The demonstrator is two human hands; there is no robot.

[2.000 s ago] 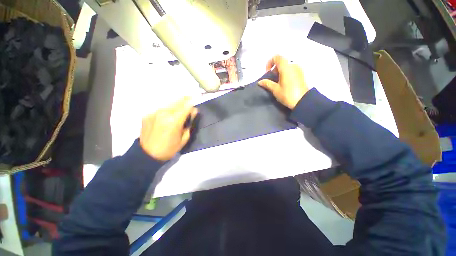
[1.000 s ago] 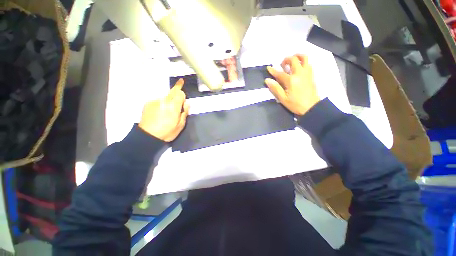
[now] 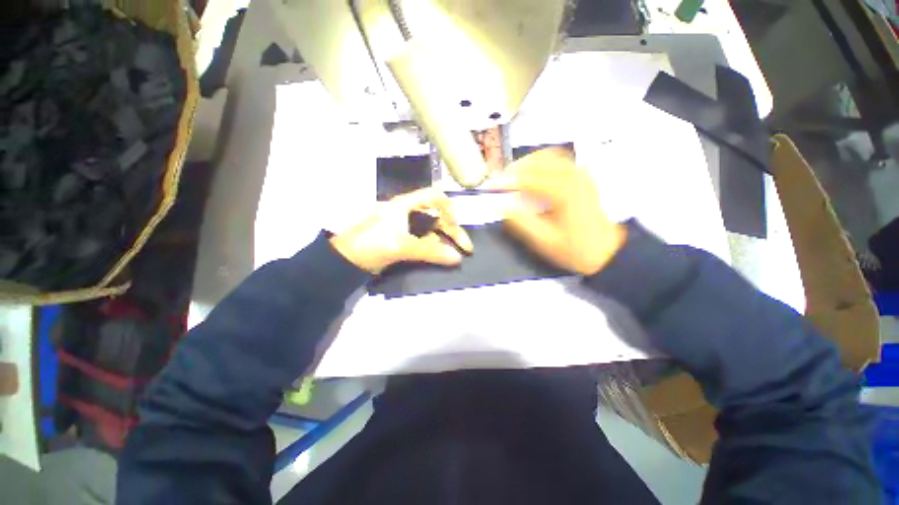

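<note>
A black fabric strip [image 3: 402, 179] lies under the work clamp [image 3: 492, 148] of the cream sewing machine head [image 3: 444, 89], its ends showing on both sides. More black fabric, a wider strip or stack [image 3: 444, 276], lies nearer me. My left hand [image 3: 399, 237] is over the left part of this nearer fabric, with what looks like a small black tab [image 3: 426, 221] between bent fingers. My right hand [image 3: 567, 212] is motion-blurred, right of the clamp, over both strips; its fingertips and anything in them are unclear.
A white sheet [image 3: 325, 325] covers the table. A carton of black pieces [image 3: 182, 148] stands at left. Spare black strips [image 3: 739, 187] lie crossed at right, beside an open brown carton [image 3: 838, 286]. A green item [image 3: 688, 10] lies at the far edge.
Both hands first laid the upper strip flat under the clamp. Since then my left hand has left its end and moved inward and nearer me; my right hand has moved inward toward the clamp.
</note>
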